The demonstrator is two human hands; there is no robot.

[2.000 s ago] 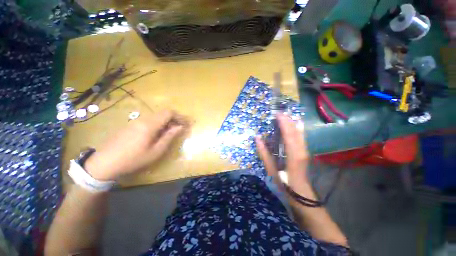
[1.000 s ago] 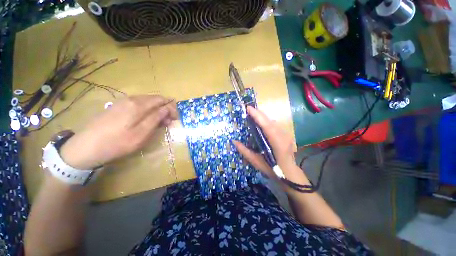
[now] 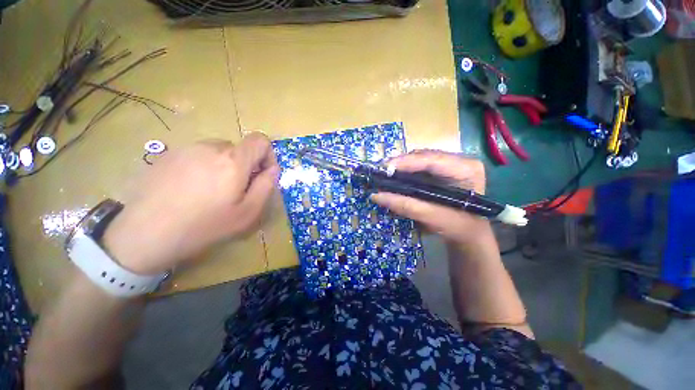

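The blue PCB panel lies on the tan work board at its front edge. My right hand holds the soldering iron by its black handle over the panel, its silver tip near the panel's upper left corner. My left hand is at the panel's upper left edge with thumb and fingertips pinched together; whether a thin lead is between them cannot be made out. A white ring component shows just left of that hand.
Wired round components with a bundle of dark leads lie at the left. Red-handled nippers, a yellow tin, a solder spool and the iron holder stand right. A dark fan grille is at the back.
The panel has turned squarer to me. The iron has swung from pointing away to pointing left, its tip now at the panel's upper left. My left hand has come to the panel's edge.
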